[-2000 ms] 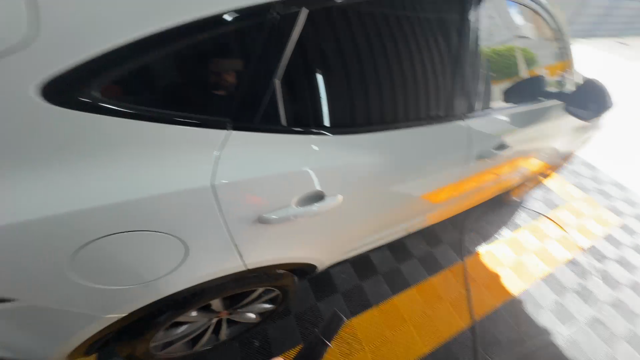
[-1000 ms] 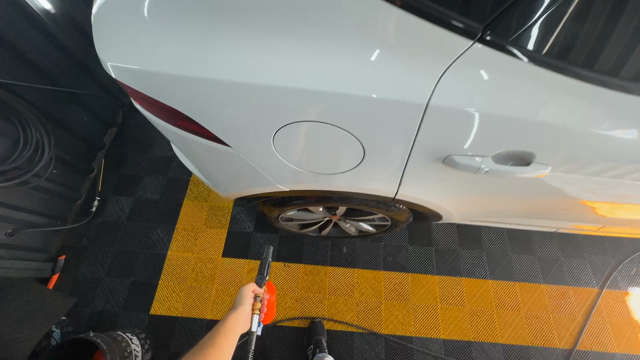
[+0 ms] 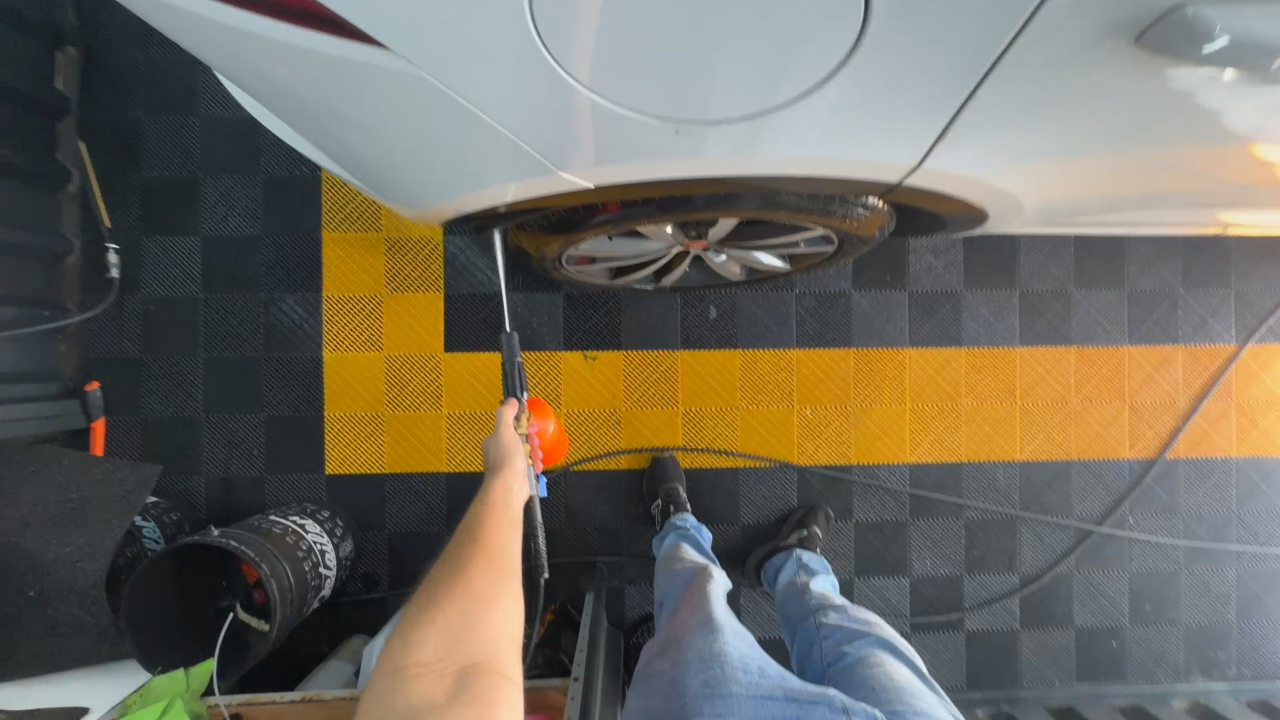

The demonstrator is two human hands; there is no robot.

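Observation:
My left hand point(image 3: 507, 450) is closed around a black spray gun point(image 3: 513, 368), its nozzle toward the car. A thin pale streak, which looks like a water jet, runs from the nozzle to the wheel arch, just left of the rear wheel point(image 3: 700, 248). This alloy wheel with a dark tire sits beneath the white car's rear panel point(image 3: 480, 110). Right against the gun and my fingers is a round orange object point(image 3: 548, 430); how it is attached cannot be told. A dark hose point(image 3: 538, 535) trails from the gun's rear. My right hand is out of view.
A long hose point(image 3: 900, 487) crosses the black and yellow tiled floor point(image 3: 850, 405) by my shoes point(image 3: 665, 485). At the lower left, an open black bucket point(image 3: 205, 590) lies near a green cloth point(image 3: 170, 692). An orange-and-black handle point(image 3: 94, 418) shows by the left wall.
The view has swung from the car's side down to the rear wheel and my feet. A thin streak now leaves the nozzle; one second ago none showed.

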